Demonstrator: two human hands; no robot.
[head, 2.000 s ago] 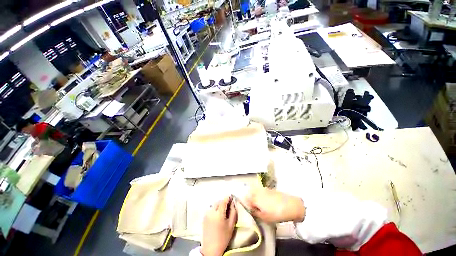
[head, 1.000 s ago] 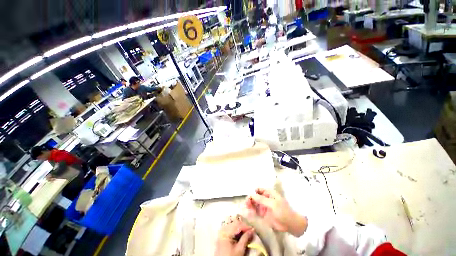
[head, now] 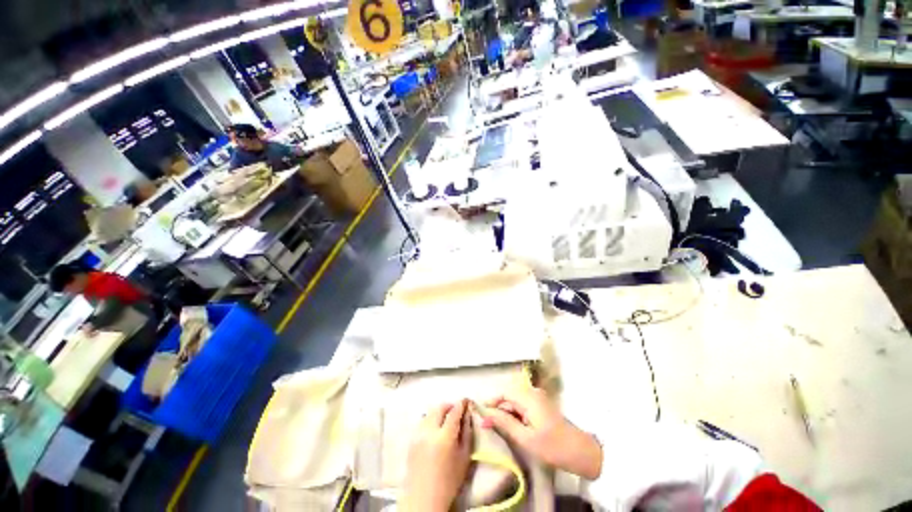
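Note:
A beige canvas bag piece (head: 410,395) with yellow edging (head: 511,470) lies at the bottom centre. My left hand (head: 438,455) and my right hand (head: 540,430) meet on it. Their fingertips almost touch and pinch a narrow fold or seam of the piece. The exact detail between the fingers is too small to tell. A stack of beige pieces (head: 460,325) lies just beyond my hands. More beige cloth (head: 300,425) spreads to the left.
A white sewing machine (head: 600,220) stands ahead. A black heap (head: 715,228) is beside it. A dark tool (head: 727,435), a thin stick (head: 800,402) and a dark cord (head: 650,365) lie on the table at right. A blue bin (head: 215,375) and a person in red (head: 105,290) are at left.
My right hand was lifted off the cloth a second ago and has come back down to meet my left hand at the fold. The dark tool now shows beside my right sleeve.

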